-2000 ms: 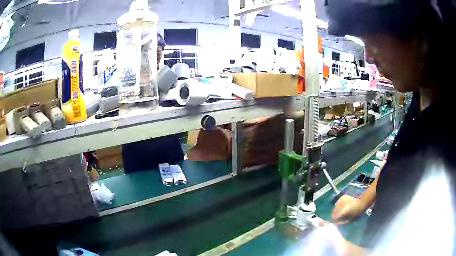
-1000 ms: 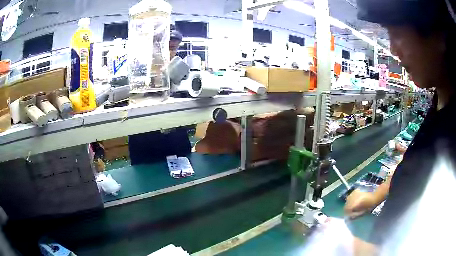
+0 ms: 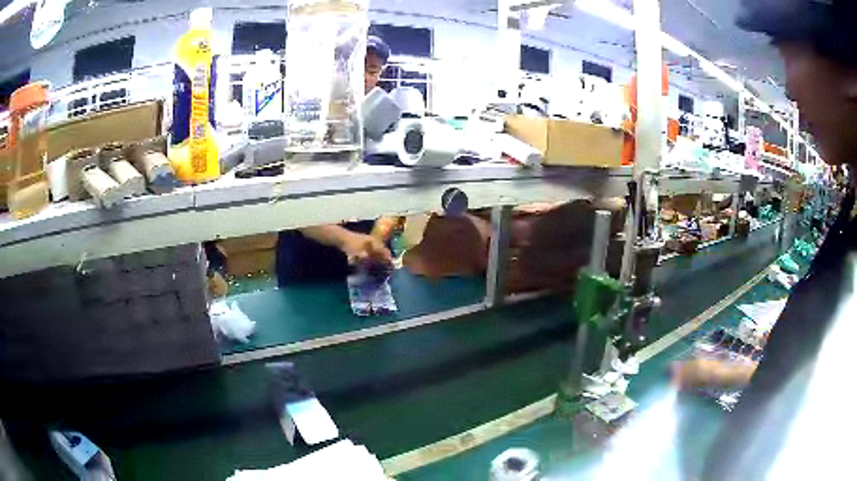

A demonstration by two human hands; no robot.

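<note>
Neither of my hands is in view. Nearest me, a thick flat white stack [image 3: 315,465], perhaps sheets, is cut off by the bottom edge. A long white piece with a dark end [image 3: 307,413] lies on the dark green belt behind it. A white and blue piece [image 3: 83,455] lies at the lower left. A round white housing with a dark centre [image 3: 515,464] is on the green bench at the bottom edge. The green press [image 3: 596,296] stands on its steel post to the right, with white parts [image 3: 611,385] at its base.
A person stands at the right edge, with a blurred hand [image 3: 714,376] beside the press. Across the belt, another person's hands [image 3: 362,249] are over a small pack [image 3: 372,295]. The grey shelf [image 3: 376,203] holds bottles, a carton and white parts.
The view has shifted, so the scene sits further left and right parts show differently. The dark-ended piece and round housing now show. Hands have appeared over the pack across the belt.
</note>
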